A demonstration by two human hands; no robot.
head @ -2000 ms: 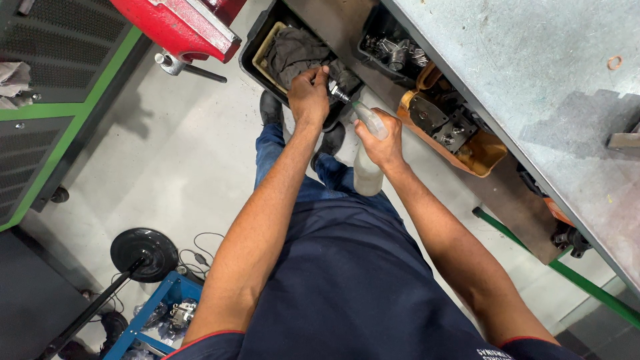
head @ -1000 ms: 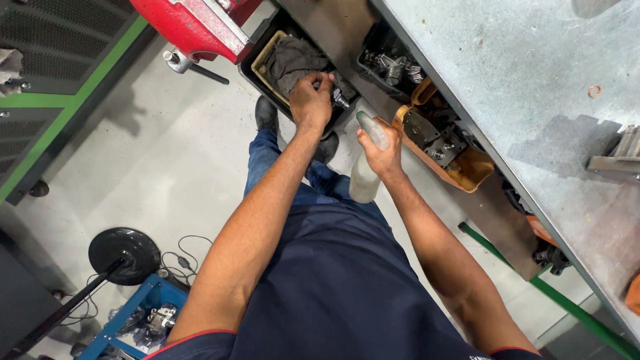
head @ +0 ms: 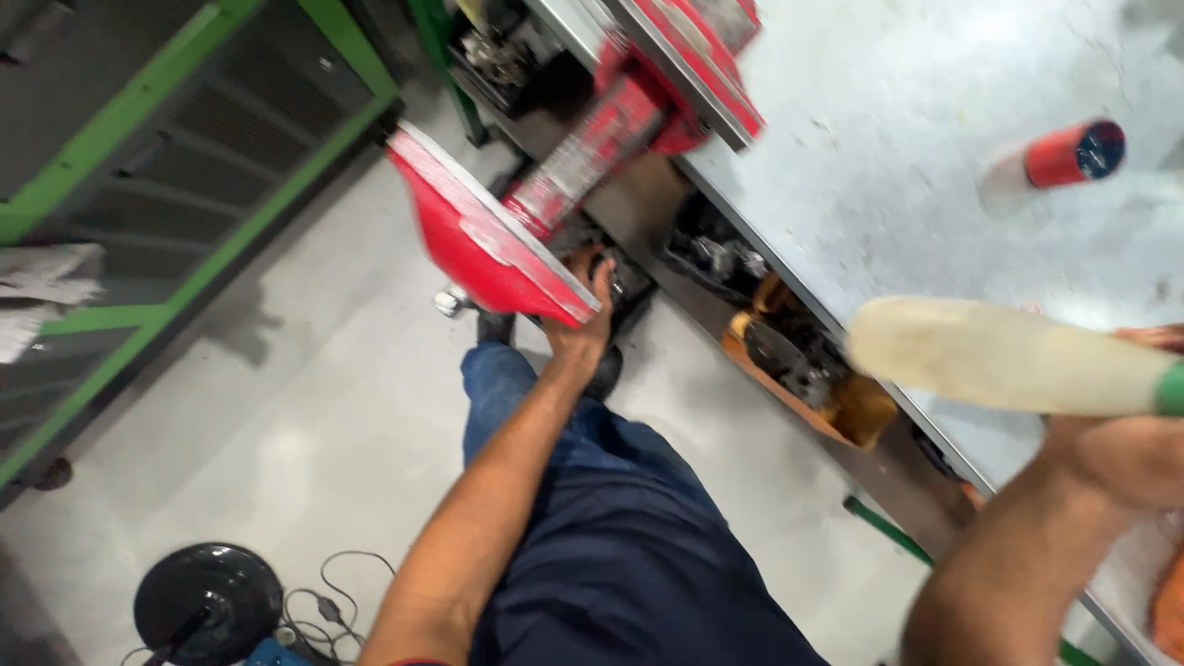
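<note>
My left hand (head: pixel 583 310) is beside the red jaw of a bench vise (head: pixel 490 227), which partly hides it. Its fingers are curled around a small dark and shiny metal part (head: pixel 614 285), seen only in part, above a dark bin. At the right edge, my right hand (head: pixel 1124 449) grips a translucent plastic bottle (head: pixel 990 356) with a green piece at its neck. The bottle lies nearly level in the air over the edge of the metal workbench (head: pixel 860 222), blurred, its base toward the left.
A red cylinder (head: pixel 1073 154) is on the bench. On the shelf below are a black bin of metal parts (head: pixel 717 250) and an orange-yellow container (head: pixel 786 388). A green-framed cabinet (head: pixel 240 157) is at left; a black round base (head: pixel 208 601) and cables are on the floor.
My right hand has moved right with the bottle, from near my left hand to over the workbench, and the bottle has tipped from upright to level. The view has shifted, showing more of the vise.
</note>
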